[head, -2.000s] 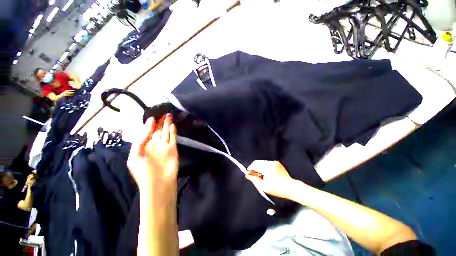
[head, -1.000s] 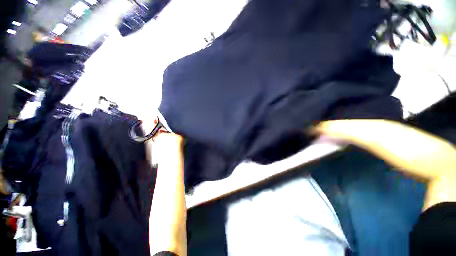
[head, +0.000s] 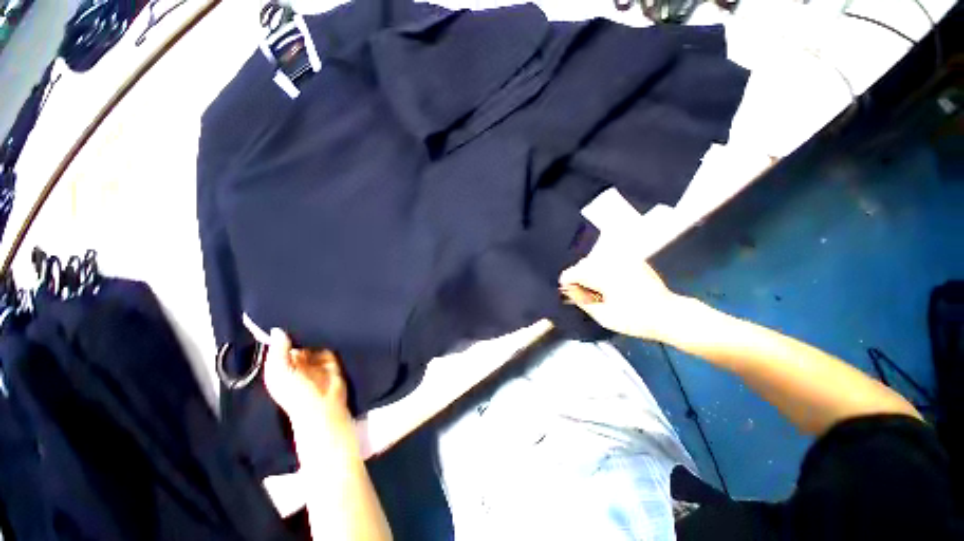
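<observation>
A dark navy jacket (head: 328,222) lies back side up across the white table, neck end at the lower left. A black hanger hook (head: 241,362) sticks out there. My left hand (head: 307,380) grips the jacket at the neck beside the hook; its fingertips are partly hidden. A short white edging strip (head: 254,328) shows by the thumb. My right hand (head: 618,296) pinches the jacket's lower edge. A small reddish-orange piece, possibly thread snips, shows in its fingers. A white rectangular tag (head: 611,211) shows just above this hand.
Dark hanging jackets (head: 95,412) with black hooks are at the left. Another dark garment with a white-marked hanger neck (head: 289,48) lies behind. Black hangers (head: 677,8) are at the top. The table's front edge (head: 719,201) runs diagonally above the blue floor (head: 803,264).
The jacket has gone from front up to back up and spread out. My right hand has moved from the front edging to the lower edge. My left hand stays at the neck.
</observation>
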